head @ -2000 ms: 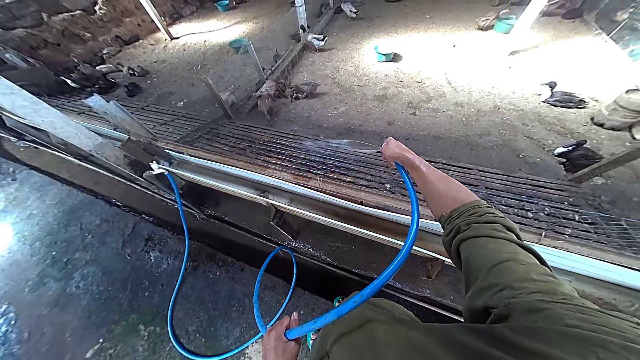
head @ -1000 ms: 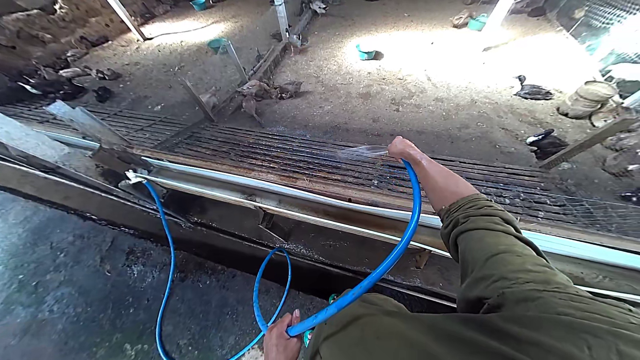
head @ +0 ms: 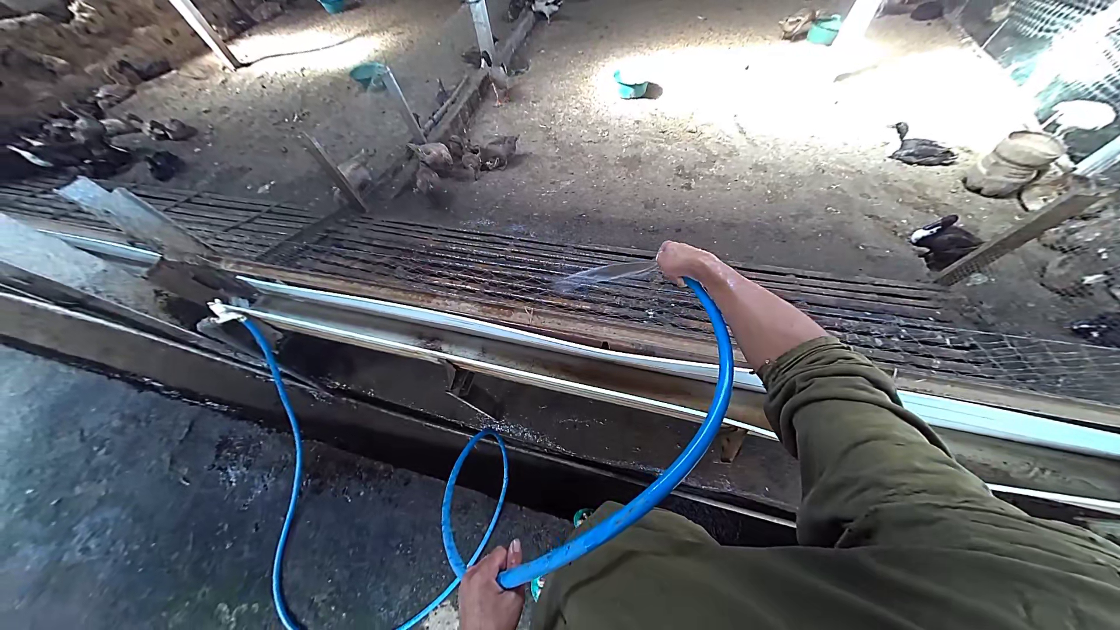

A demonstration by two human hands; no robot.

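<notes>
My right hand [head: 687,262] grips the end of a blue hose [head: 719,385], and water sprays leftward from it over a dark slatted floor [head: 420,262]. The nozzle end itself is hidden in my fingers. Low in the view, my left hand [head: 492,591] is closed around the same hose where it loops near the walkway. The hose's other stretch runs up to a white fitting [head: 229,311] at the left end of a long trough [head: 560,350]. This trough lies between me and the slats.
Beyond the slats is a dirt pen with ducks [head: 923,149], teal bowls [head: 632,86], a wooden divider [head: 455,109] and a pale container [head: 1013,164]. Wire mesh [head: 1041,363] stands at the right. A wet concrete walkway [head: 131,472] lies at the lower left.
The view has shifted slightly. My right hand still holds the spraying hose over the slats, and its spray has grown wider than two seconds ago. My left hand keeps its hold.
</notes>
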